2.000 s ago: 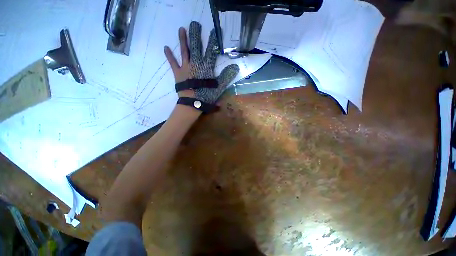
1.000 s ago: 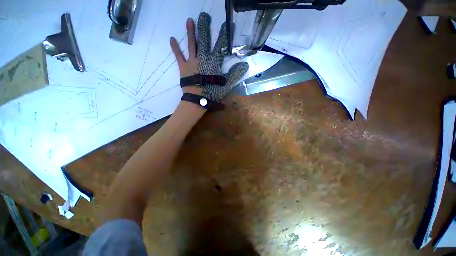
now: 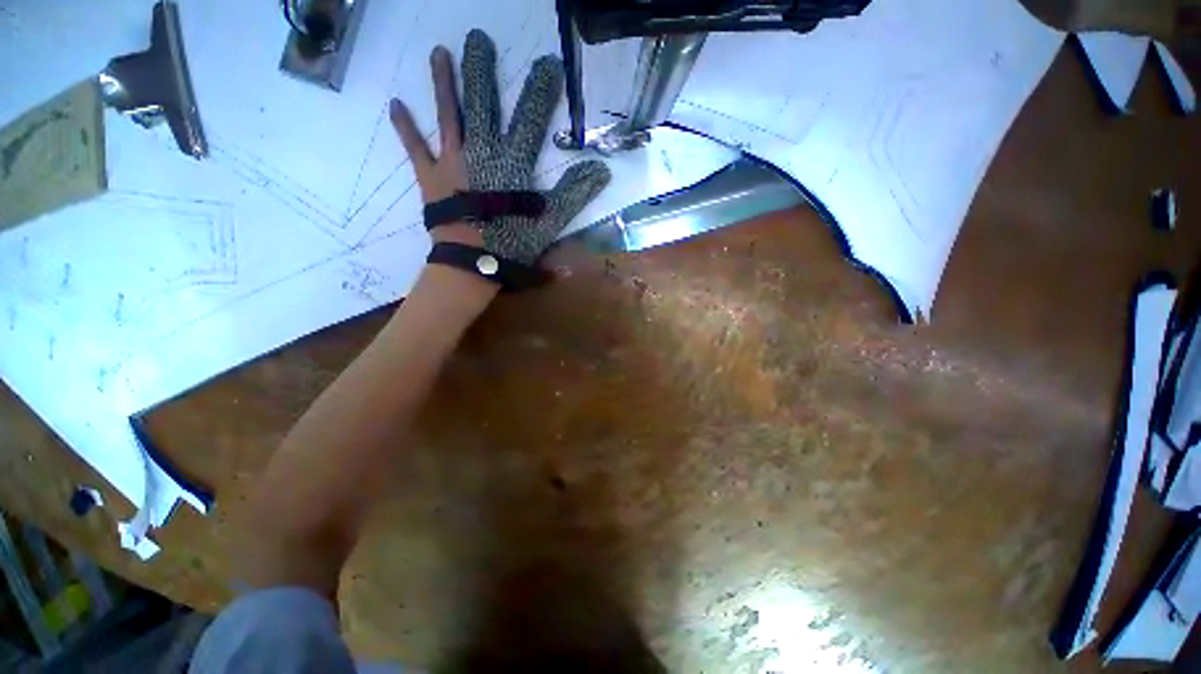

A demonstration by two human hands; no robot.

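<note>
My left hand [image 3: 494,165] lies flat with spread fingers on the white marker paper [image 3: 303,257] over the dark fabric lay. A chainmail glove with dark straps covers its thumb and two fingers; the other two fingers are bare. The straight-knife cutting machine [image 3: 711,16] stands just right of my fingertips, its upper part cut off by the top edge. Its presser foot [image 3: 599,137] is at the paper, close to my index finger. The silver base plate [image 3: 711,211] shows between the lay and the table. My right hand is out of the picture.
A handled weight [image 3: 320,40], a silver lay clamp [image 3: 161,82] and a flat weight [image 3: 53,152] sit on the paper at the left. Cut-off waste strips [image 3: 1126,448] lie on the brown table [image 3: 593,487] at the right. Small scraps [image 3: 137,537] lie at the lower left.
The view has shifted, so the clamp and weights sit higher and further left. The cut line by the knife runs further back into the paper. My left hand stays flat beside the machine.
</note>
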